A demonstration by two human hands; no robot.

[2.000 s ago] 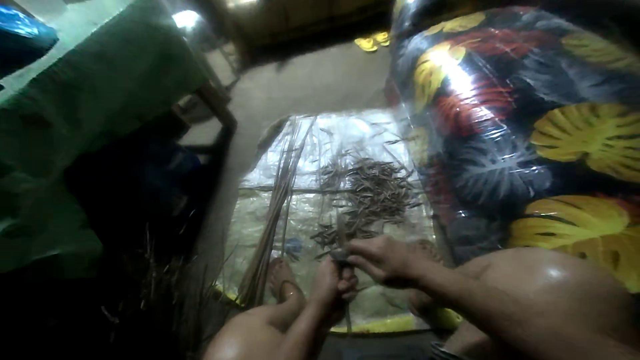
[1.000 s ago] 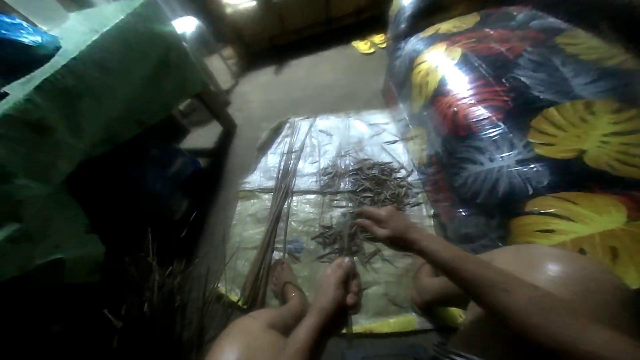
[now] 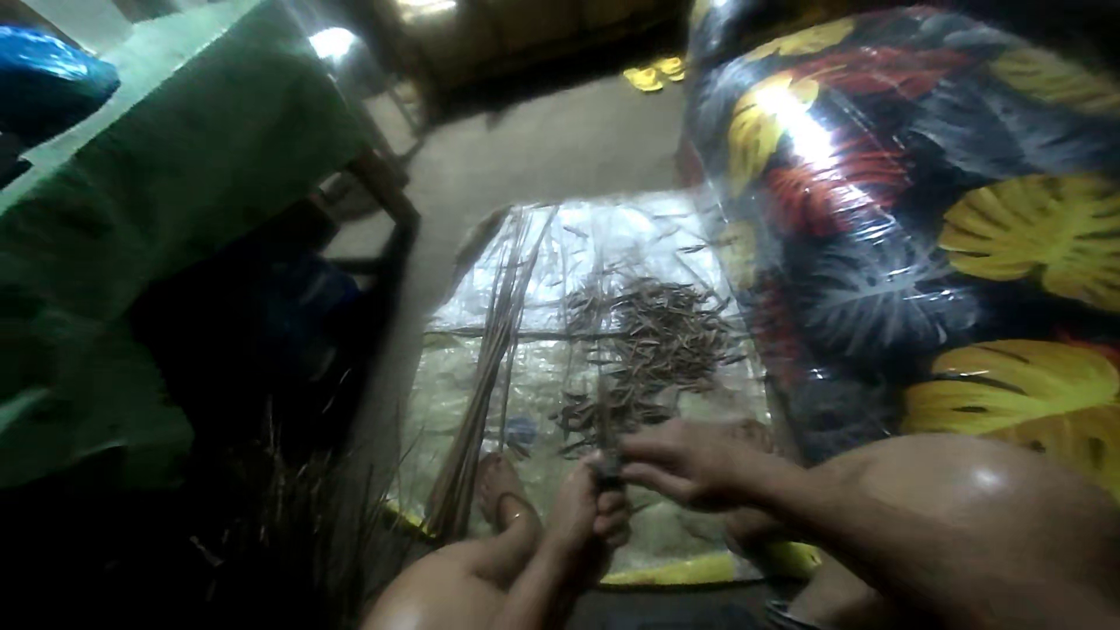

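Note:
My left hand (image 3: 595,507) is closed around a thin stick, part of which rises above the fist. A small dark thing (image 3: 606,471), too blurred to name, lies at the top of that fist. Touching it from the right are the fingers of my right hand (image 3: 691,462); what they pinch cannot be made out. Beyond my hands, a pile of short brown plant pieces (image 3: 669,337) is spread on a shiny plastic sheet (image 3: 639,223). Long thin sticks (image 3: 477,411) lie in a bundle left of my hands.
My left foot (image 3: 503,490) rests on the sheet beside the sticks. A leaf-patterned, plastic-covered cushion or mattress (image 3: 875,262) stands at right. At left is a table with a green cloth (image 3: 219,149), with a blue bag (image 3: 52,74) on top. Yellow footwear (image 3: 652,74) lies far back.
My right hand was out over the pile a second ago and is now back at my left fist, much as in the earliest frame. My left hand has stayed nearly in place.

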